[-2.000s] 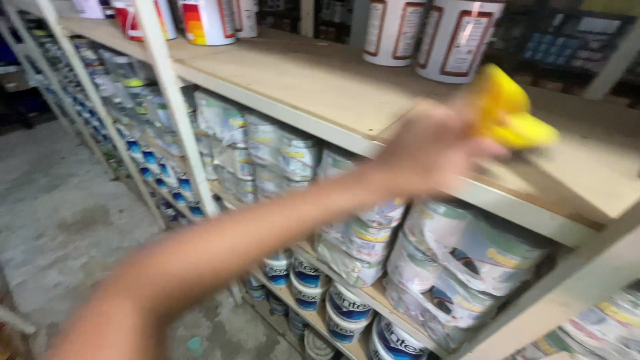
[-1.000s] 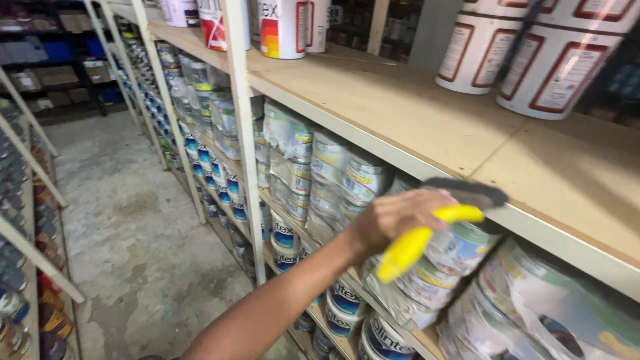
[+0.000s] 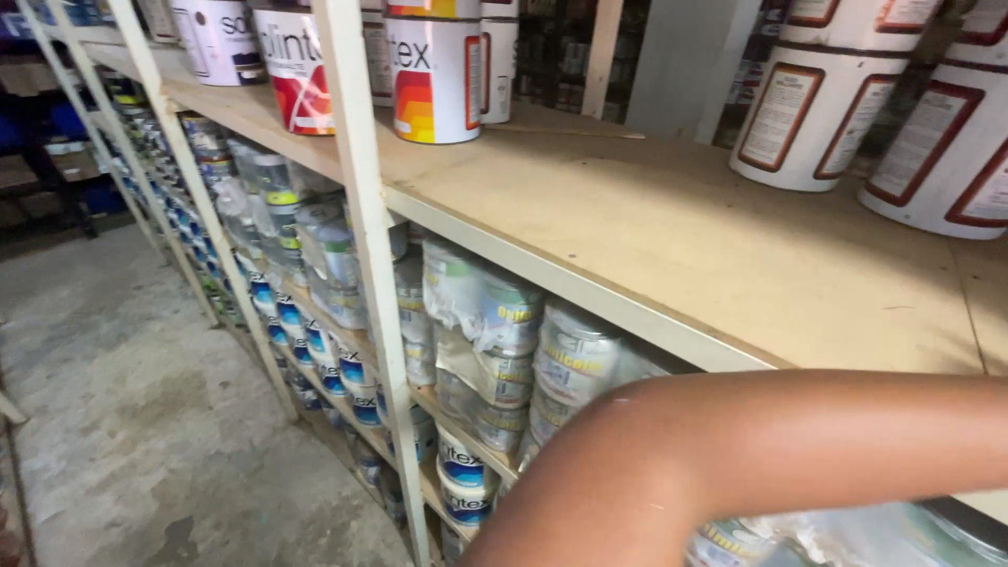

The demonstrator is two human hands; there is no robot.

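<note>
One bare arm, apparently my left, enters at the bottom with its elbow bent. Its forearm reaches across the edge of a wooden shelf board and leaves the view on the right, so the left hand and anything in it are hidden. My right hand does not show. Behind the arm, on the board, stand stacked white paint cans with red-framed labels. Farther left, a white can with a red and yellow pattern stands by the shelf's metal upright.
Plastic-wrapped cans fill the shelf below, with white and blue paint tubs lower down. More uprights recede along the aisle's concrete floor. A thin strip lies on the board behind the patterned can.
The hand with the yellow-handled brush, over the shelf's front edge a second ago, has gone out of view on the right. The view has swung left.
</note>
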